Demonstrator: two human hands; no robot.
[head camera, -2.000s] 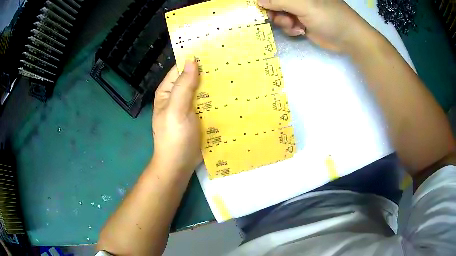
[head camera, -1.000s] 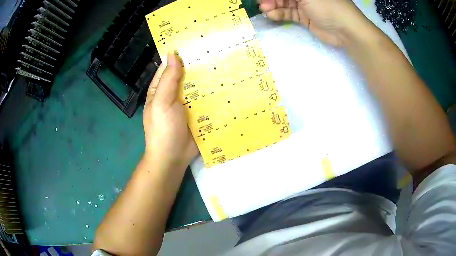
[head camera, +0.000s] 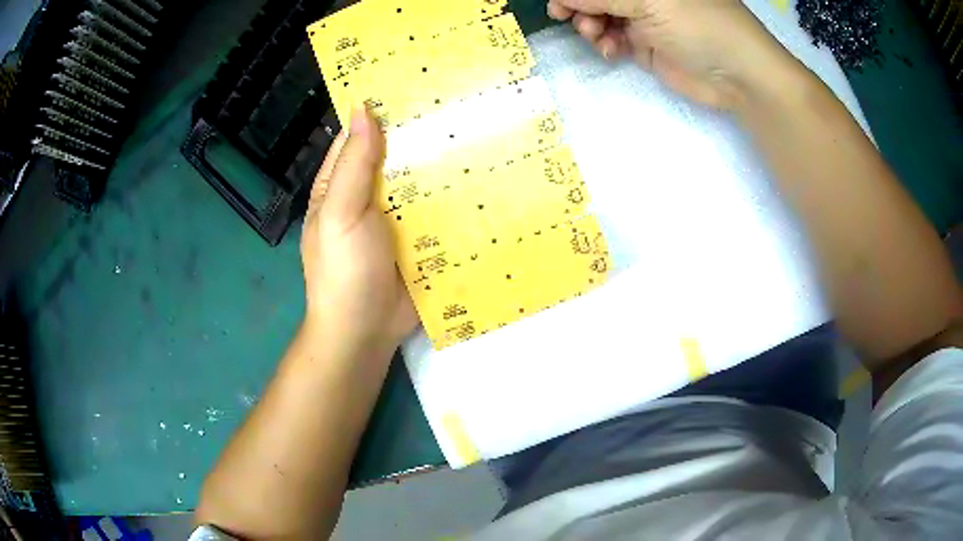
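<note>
A yellow PCB panel (head camera: 475, 190) with black print and dotted lines is held tilted above the white foam sheet (head camera: 697, 232). My left hand (head camera: 354, 232) grips its left long edge, thumb on top. The panel's top end reaches the picture's upper edge. My right hand (head camera: 644, 37) is at the top, just right of the panel's upper right corner and apart from it. Its thumb and fingertips are pinched together at the picture's edge; whether a small component is between them cannot be seen.
A pile of black components (head camera: 842, 26) lies at the foam's far right corner. An empty black rack (head camera: 238, 174) lies behind my left hand. A loaded rack of pale boards (head camera: 90, 95) is at the upper left. Racks with yellow boards show at the left and upper right edges.
The panel and my left hand have moved left and slightly up since the first frame. My right hand has come away from the panel's edge, and its fingers have drawn together.
</note>
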